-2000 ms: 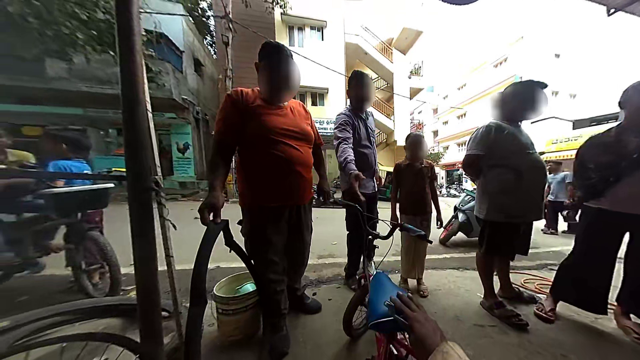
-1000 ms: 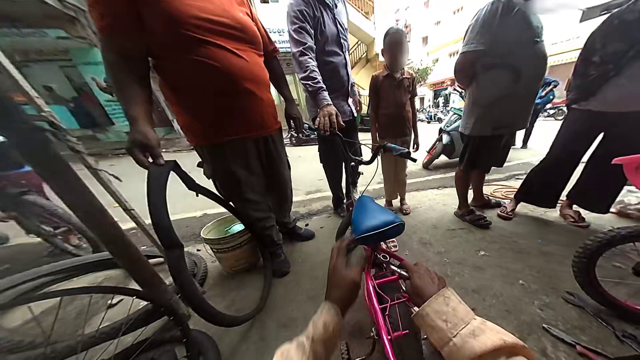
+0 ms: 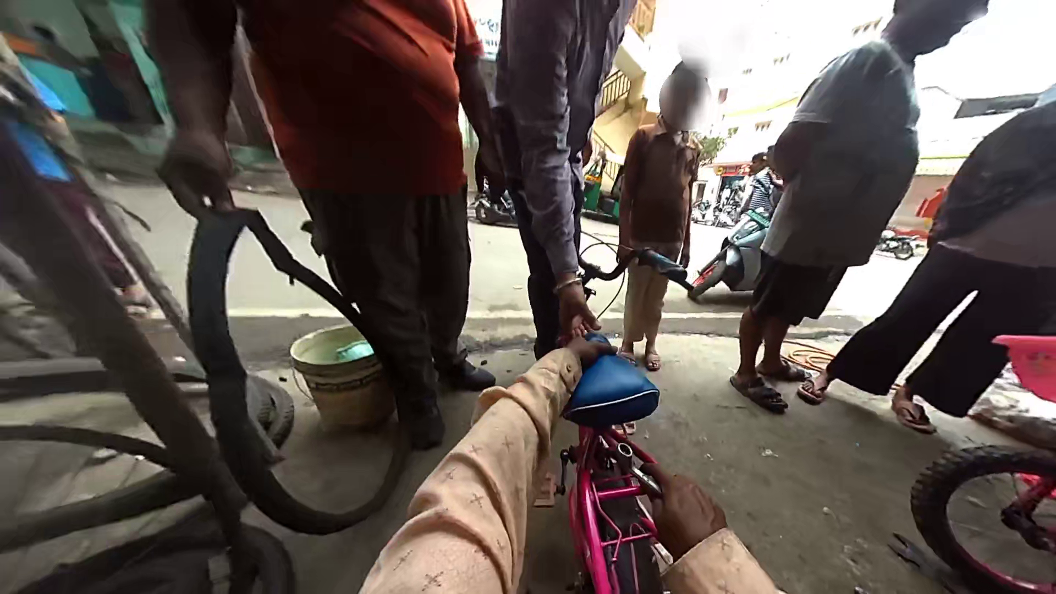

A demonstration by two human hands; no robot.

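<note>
A small pink bicycle (image 3: 587, 511) stands in front of me, its blue saddle (image 3: 615, 386) toward the middle of the view. My left hand (image 3: 589, 350) reaches to the saddle's front left side; its fingers are partly hidden and touch or nearly touch another person's hand (image 3: 575, 312). A metal wrench (image 3: 642, 472) with a ring end lies over the rear frame, and my right hand (image 3: 685, 510) is closed around its handle. Beyond the saddle are the black handlebar (image 3: 610, 271) and its blue grip (image 3: 662, 264).
A person in an orange shirt (image 3: 359, 99) holds a black tyre (image 3: 216, 363) at the left, beside a dirty white bucket (image 3: 346, 388). More tyres lie near a slanted post (image 3: 107, 330). Several people stand ahead. At right are another bicycle wheel (image 3: 982, 511) and dark tools (image 3: 920, 557).
My left hand has moved forward from behind the saddle to its front left side. The person in the bluish-grey shirt has lowered a hand from the handlebar toward the saddle.
</note>
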